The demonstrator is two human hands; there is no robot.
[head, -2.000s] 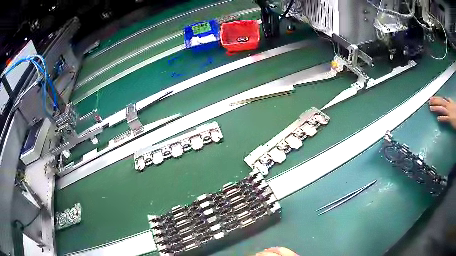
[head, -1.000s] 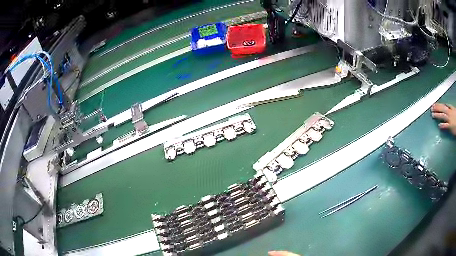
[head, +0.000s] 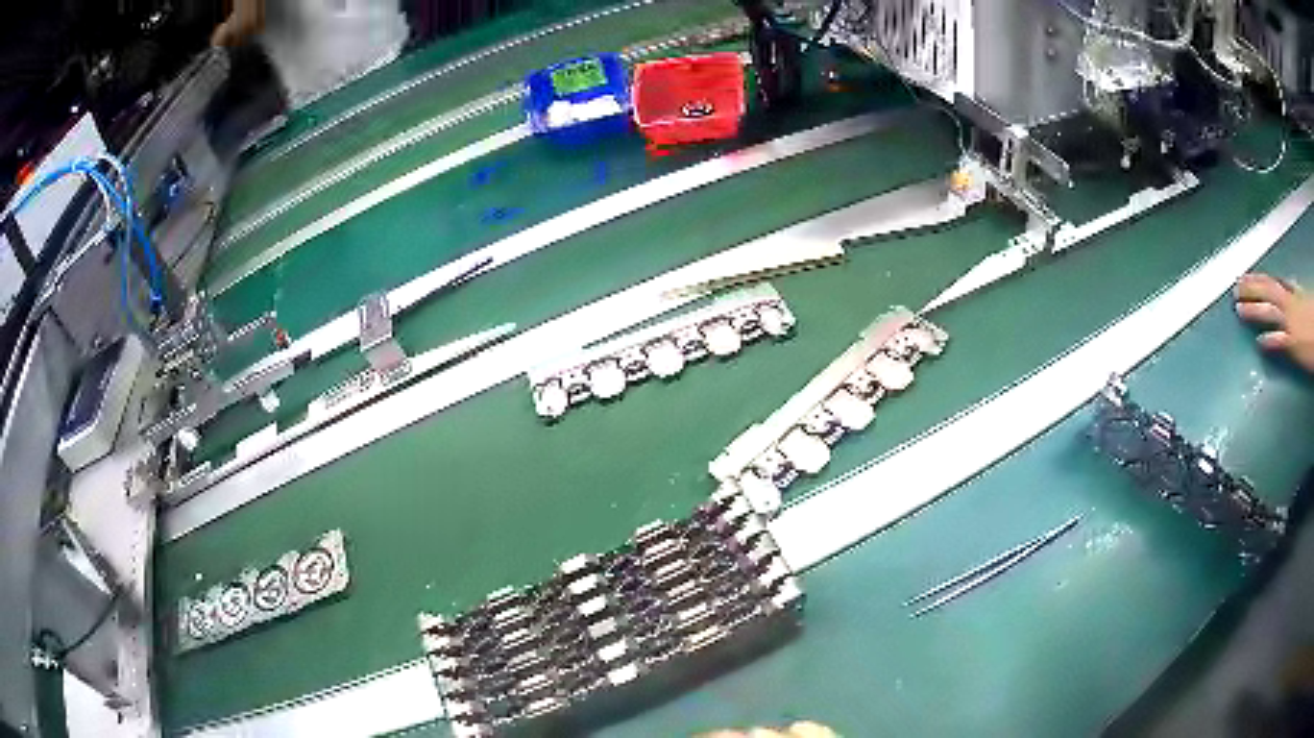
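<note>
Stacked fixtures (head: 613, 620) form a dark-and-silver ribbed block at near centre. One silver fixture (head: 663, 358) lies on the green belt beyond it. Another fixture (head: 833, 411) lies slanted, its near end by the stack's far right corner. A flat fixture with rings (head: 267, 591) is at the left. A dark openwork fixture (head: 1182, 469) and tweezers (head: 997, 567) lie right of the stack. My right hand (head: 1275, 314) rests at the right edge, partly cut off, with nothing seen in it. Only a sliver of my left hand (head: 764, 731) shows at the bottom edge.
A blue bin (head: 577, 104) and red bin (head: 689, 101) stand on the far side. Pale guide rails (head: 994, 411) run along the belt. Silver brackets (head: 378, 332) stand left, a machine head (head: 1038, 65) upper right. A person's pale clothing (head: 339, 51) shows upper left.
The middle fixture has moved right and away from me along the belt. The left fixture has come further into view, moving right. Pale clothing has appeared at the upper left. My right hand stays put.
</note>
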